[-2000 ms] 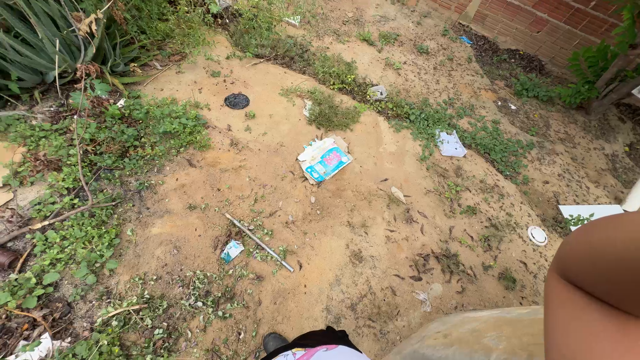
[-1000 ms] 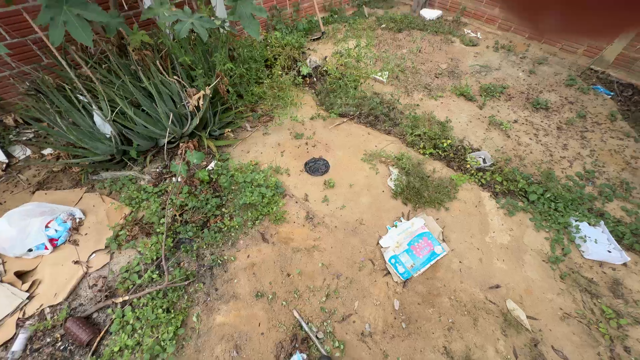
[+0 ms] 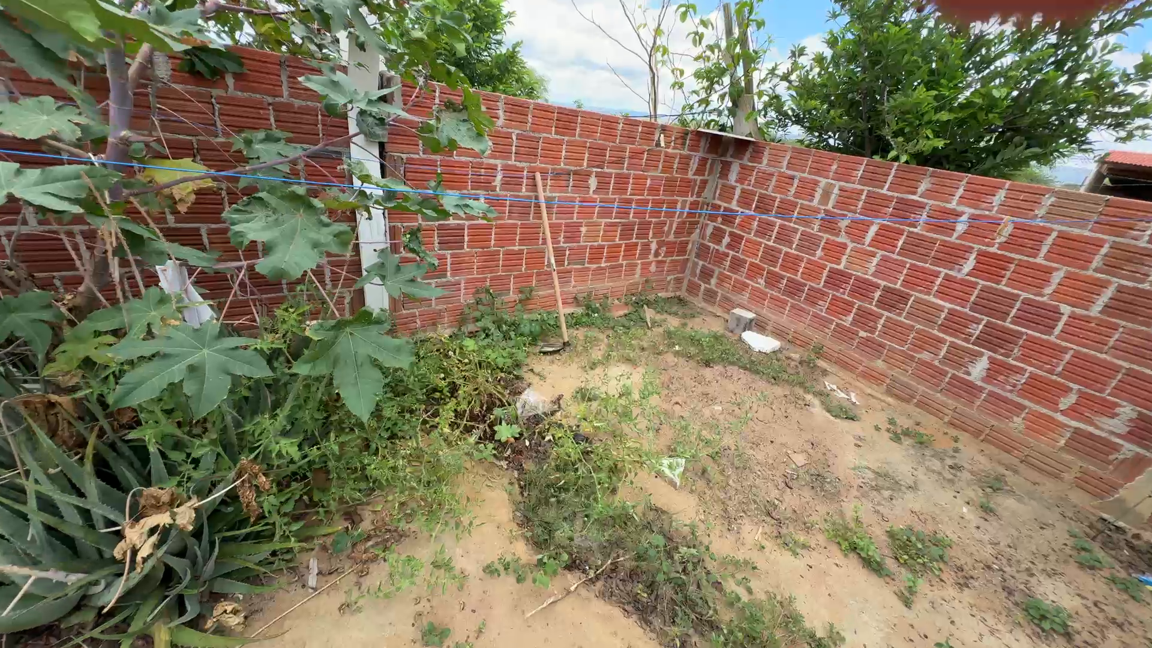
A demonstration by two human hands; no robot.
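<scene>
Neither my left hand nor my right hand shows in the head view. A long wooden-handled tool [image 3: 551, 261] leans against the red block wall [image 3: 621, 180], its dark metal head down on the soil among weeds. A grey block [image 3: 742, 320] and a white slab-like piece [image 3: 760, 342] lie near the wall's corner. Clear plastic litter [image 3: 531, 403] and a pale scrap [image 3: 671, 469] rest among the low weeds.
A blue line [image 3: 576, 203] stretches across the yard in front of the walls. Broad-leaved branches [image 3: 292, 229] hang at the left, by a white post [image 3: 367, 171]. Spiky aloe-like plants [image 3: 81, 513] fill the lower left. A thin stick [image 3: 576, 587] lies on the ground.
The view has swung up from the littered ground to the walls and sky. The bare arm seen at the right edge two seconds ago is out of view.
</scene>
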